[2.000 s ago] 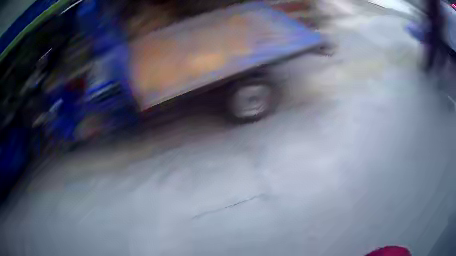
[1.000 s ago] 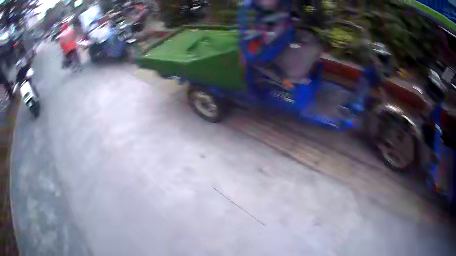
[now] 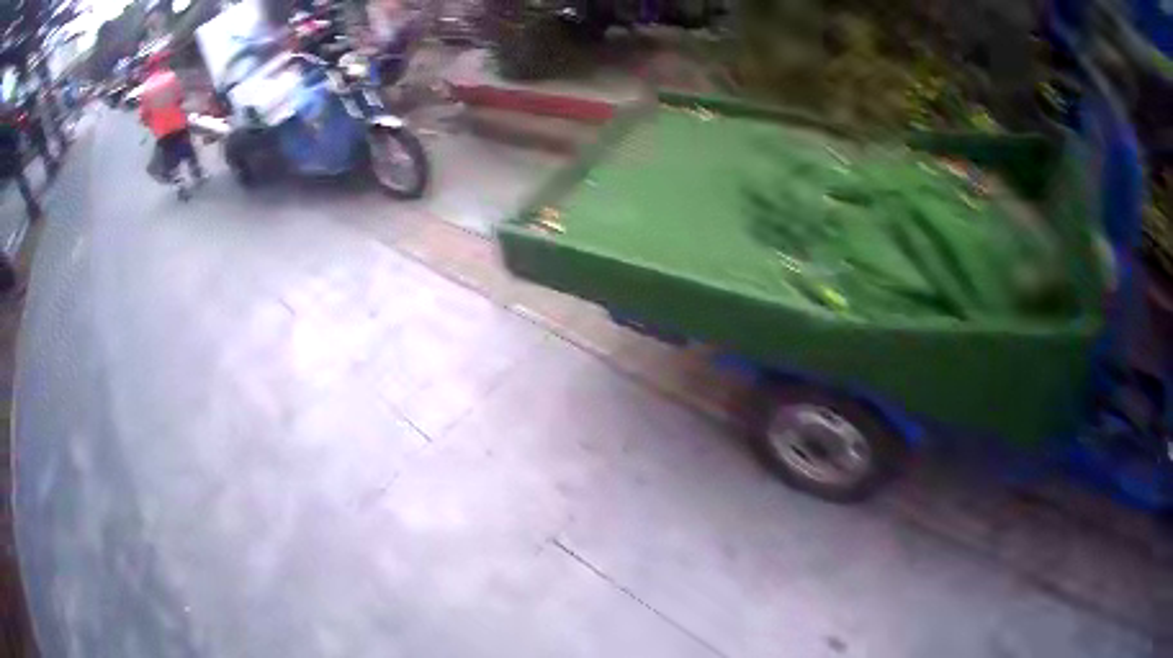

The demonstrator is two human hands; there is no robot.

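Neither of my hands is in the picture. Nearest in front of me, on the right, stands a three-wheeled cart with an open green cargo bed [image 3: 798, 309]. Some blurred dark green material lies inside the bed [image 3: 888, 231]; I cannot tell what it is. A rear wheel [image 3: 823, 444] shows under the bed. The blue front frame [image 3: 1126, 386] is cut off by the right edge.
A blue three-wheeler [image 3: 315, 129] stands further up at the upper left. A person in a red-orange top [image 3: 163, 103] is on the grey pavement [image 3: 322, 424]. A red-topped kerb [image 3: 534, 103] and plants [image 3: 945, 103] line the far side.
The view has shifted along the pavement. The green bed is now larger and further right, and most of the blue cab has left the picture. The white scooter at the left is gone from view.
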